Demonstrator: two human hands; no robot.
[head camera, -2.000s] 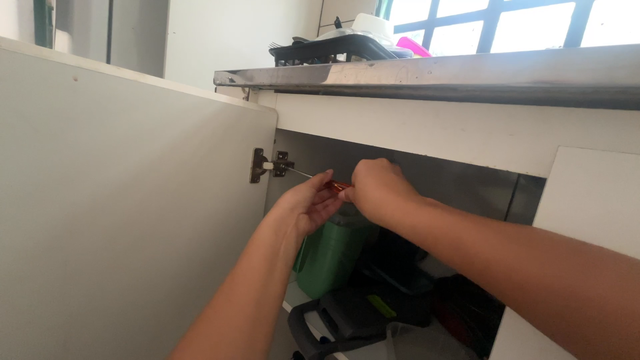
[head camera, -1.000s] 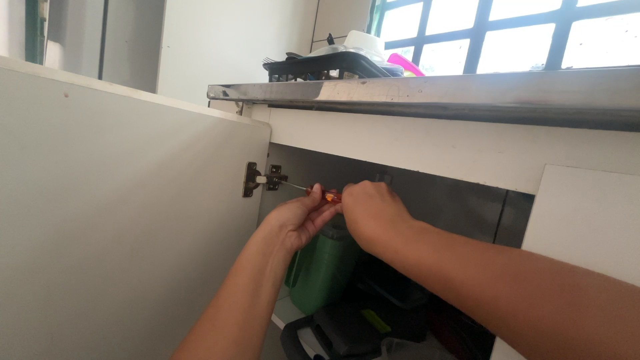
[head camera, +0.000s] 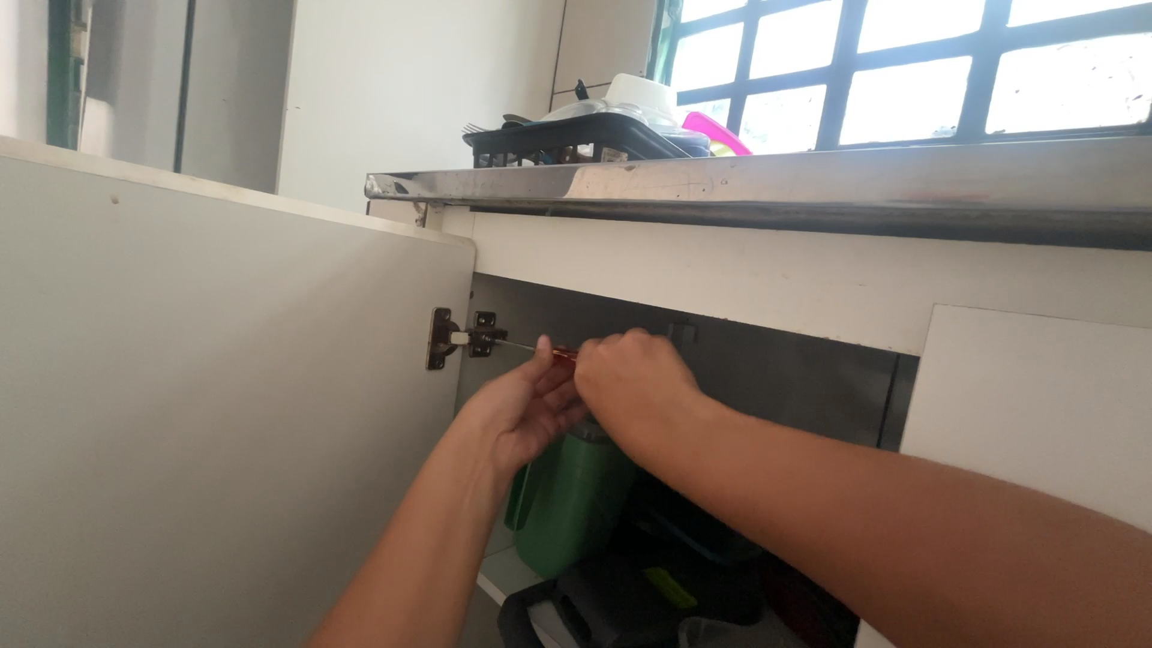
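A screwdriver (head camera: 564, 354) with a reddish, see-through handle lies level between my hands, its thin shaft pointing left. Its tip meets the mounting plate of a metal cabinet hinge (head camera: 484, 335) on the inner side wall. The hinge's other half (head camera: 440, 339) is fixed to the open white cabinet door (head camera: 225, 387). My right hand (head camera: 634, 382) is closed around the handle's rear end. With thumb and fingers, my left hand (head camera: 531, 400) steadies the front of the handle near the shaft.
Overhead runs a metal-edged countertop (head camera: 765, 184) with a black dish rack (head camera: 576, 139) on it. Inside the cabinet stand a green plastic container (head camera: 576, 504) and a black case-like object (head camera: 621, 589). A white panel (head camera: 1035, 396) borders the opening at right.
Both hands remain on the screwdriver at the hinge. My right hand's grip on the handle has turned slightly. The view has shifted a little.
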